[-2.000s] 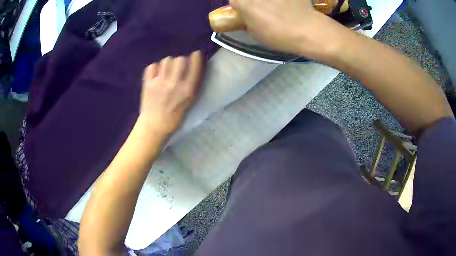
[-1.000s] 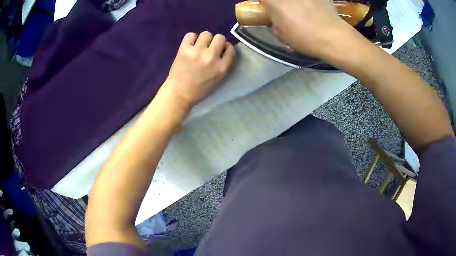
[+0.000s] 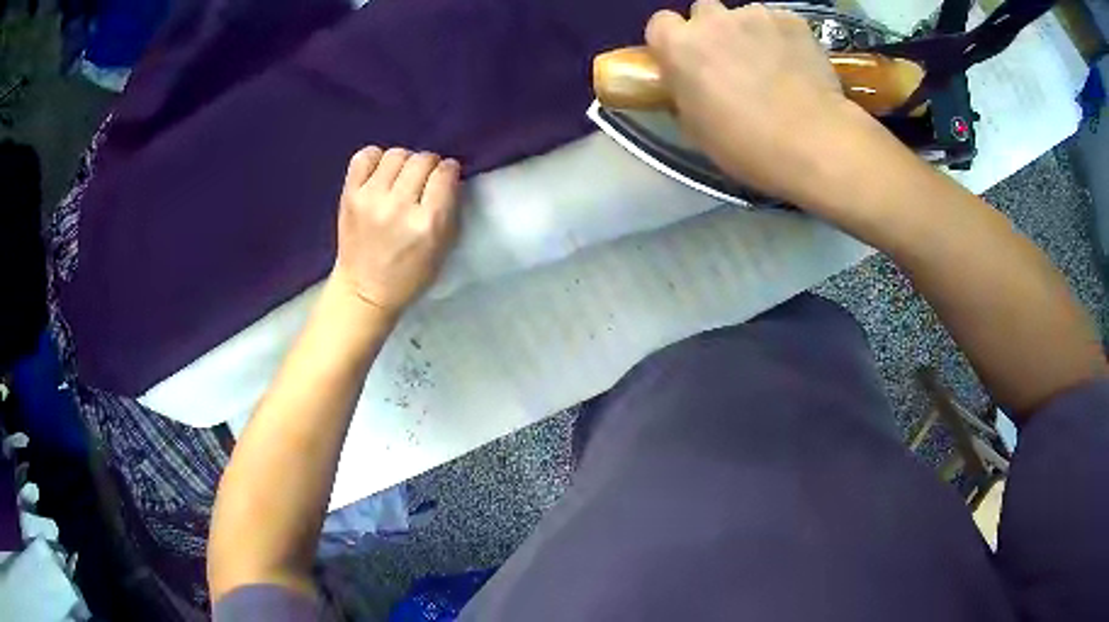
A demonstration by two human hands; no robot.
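The garment (image 3: 280, 182) lies with its plain dark purple side up across the white cushion (image 3: 547, 207); its checked side hangs at the left. My left hand (image 3: 395, 225) is at the garment's near edge, fingers curled over it; whether it pinches the cloth is hidden. My right hand (image 3: 754, 91) grips the orange-brown wooden handle of the steam iron (image 3: 681, 158). The iron's silver-edged tip points left at the garment's edge. My right hand and forearm hide part of the iron.
The off-white table cover (image 3: 487, 377) with stains runs below the cushion. A black hose (image 3: 985, 37) leaves the iron's rear. A wooden stool (image 3: 961, 437) stands on the speckled floor at right. A blue basket (image 3: 444, 598) shows at the bottom edge.
My left hand has moved left and down along the garment's edge since a second ago. The iron sits slightly further right and lower in view. The view has also shifted.
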